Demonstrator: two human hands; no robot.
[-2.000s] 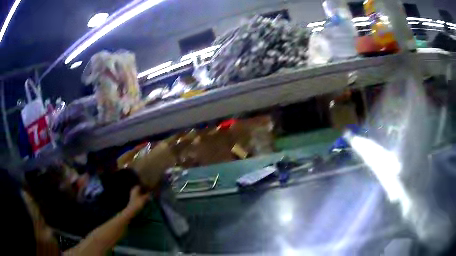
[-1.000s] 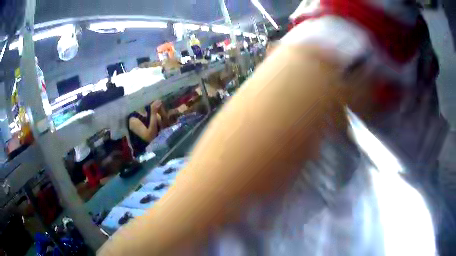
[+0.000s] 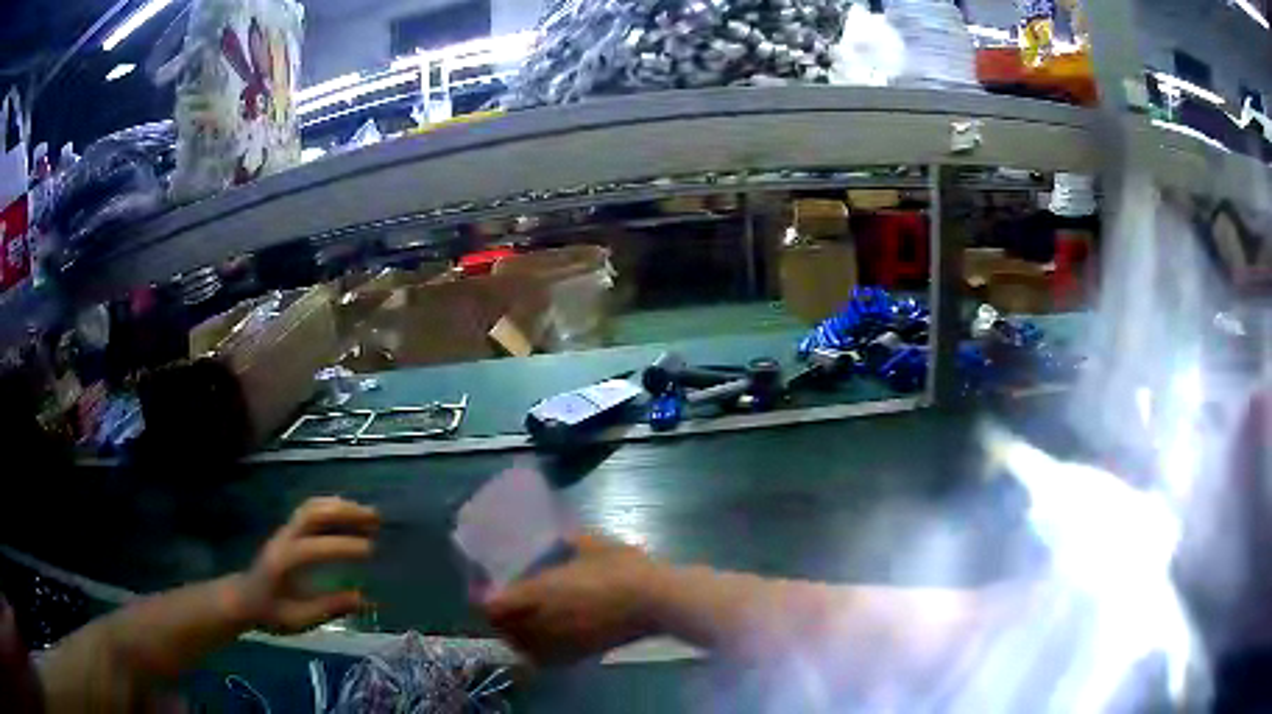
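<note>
My left hand [image 3: 314,561] is at the lower left over the dark green belt, fingers apart and curled, holding nothing. My right hand [image 3: 572,600] reaches in from the right and grips a small pale flat packet [image 3: 511,526], blurred; whether it is paper or a small box I cannot tell. The packet is between the two hands, and my left hand does not touch it. A tangled heap of thin grey-white cables [image 3: 412,679] lies on the near bench below the hands.
Across the belt lie a metal frame [image 3: 374,423], a white-topped box [image 3: 586,405], dark tubes [image 3: 712,380] and a blue heap [image 3: 879,328]. A grey shelf [image 3: 628,133] with a shelf post [image 3: 954,279] stands above. Bright glare covers the lower right.
The view has swung back from the right-hand side of the line to the belt. The arm that filled the view now shows smaller, with the pale packet in its hand. The left hand has come into view.
</note>
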